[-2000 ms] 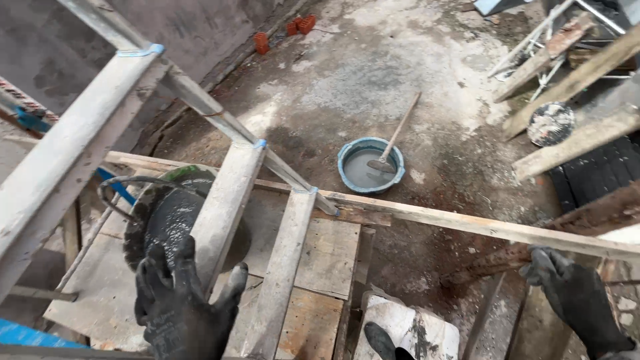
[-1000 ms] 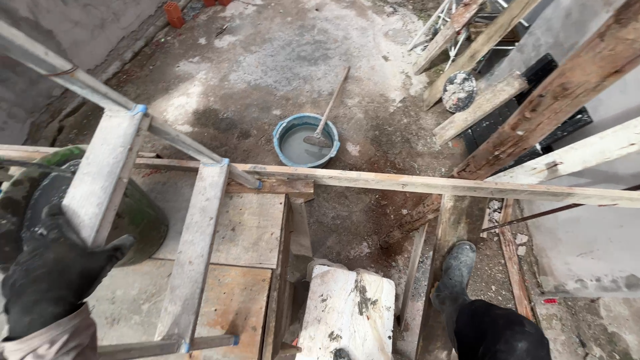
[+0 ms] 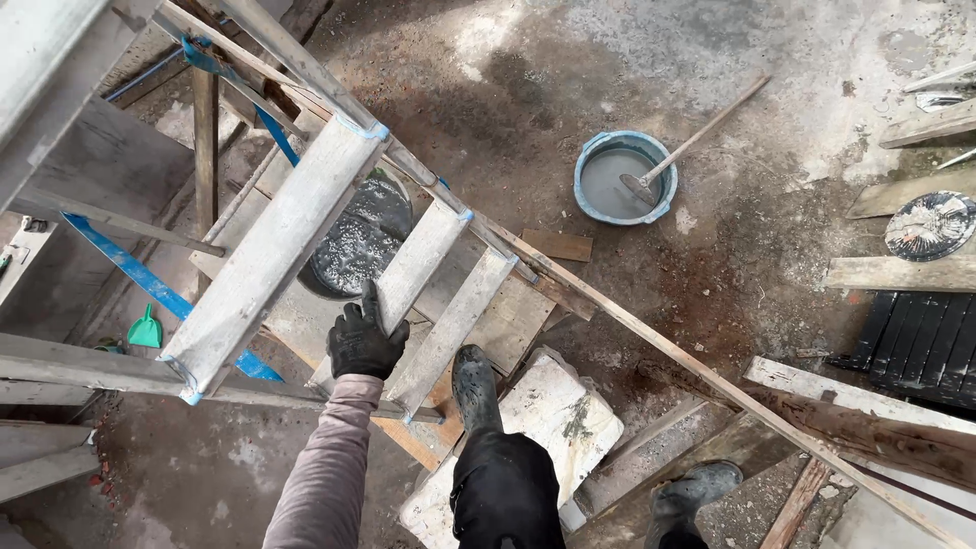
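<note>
My left hand [image 3: 367,341], in a black work glove, rests on a lower step [image 3: 423,263] of a metal stepladder, with its thumb and fingers at the step's edge. Whether it grips the step firmly is hard to tell. Just beyond the fingers, partly behind the steps, a bucket of wet grey mortar [image 3: 358,248] stands on wooden boards. My right hand is out of view. One rubber boot [image 3: 474,389] is near the lowest visible step, above the white-crusted block [image 3: 568,415]; the other boot [image 3: 698,488] is over a plank at the right.
A blue tub [image 3: 618,171] of grey liquid with a long-handled tool [image 3: 701,137] stands on the floor. A long wooden rail [image 3: 686,354] runs diagonally across. Planks, a rough beam [image 3: 862,423] and a black slatted object [image 3: 926,343] lie right. A green dustpan [image 3: 145,329] lies left.
My right hand, seen two seconds ago, has left view. My left boot has come forward over the block and boards. The view has turned, and my left hand now rests on a lower step.
</note>
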